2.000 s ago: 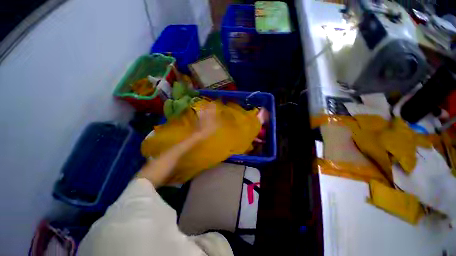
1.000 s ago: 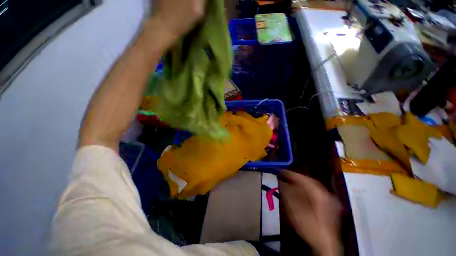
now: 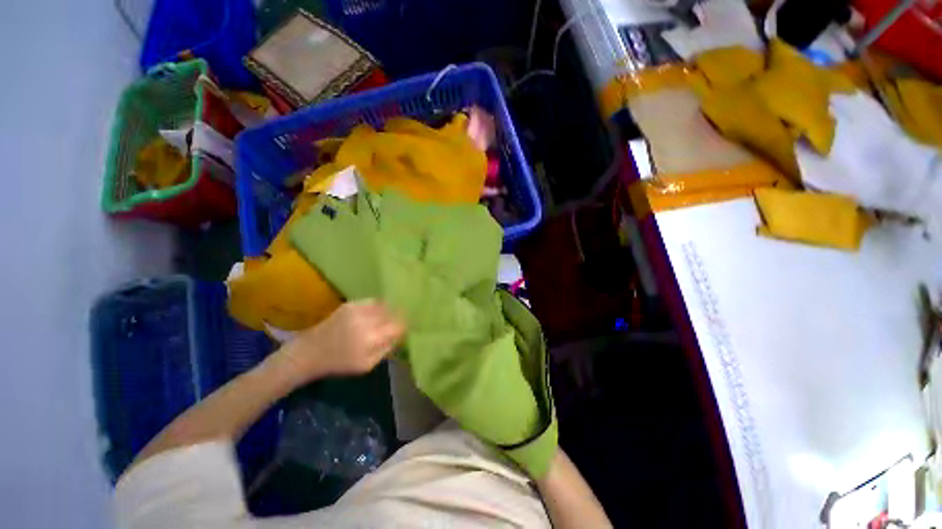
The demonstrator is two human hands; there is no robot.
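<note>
A green garment (image 3: 439,279) lies spread from the blue crate down towards my lap, with a dark edge along its lower right side. My left hand (image 3: 362,336) has its fingers closed on the garment's left edge. My right hand is hidden under the lower end of the garment; only the forearm shows, so its grip cannot be seen. Mustard cloth (image 3: 413,160) lies in the blue plastic crate (image 3: 525,176) and hangs over its left rim, partly beneath the garment.
The white machine table (image 3: 713,310) is on the right, with mustard pieces (image 3: 811,218), pale pieces and taped cardboard (image 3: 687,139). A green-and-red basket (image 3: 122,155) holds scraps by the wall. A dark blue crate (image 3: 145,362) and clear plastic (image 3: 331,439) are at lower left.
The green garment, raised by my left hand a second ago, is now lowered over the crate edge and lap. My right forearm has moved beneath it. The view has shifted downward.
</note>
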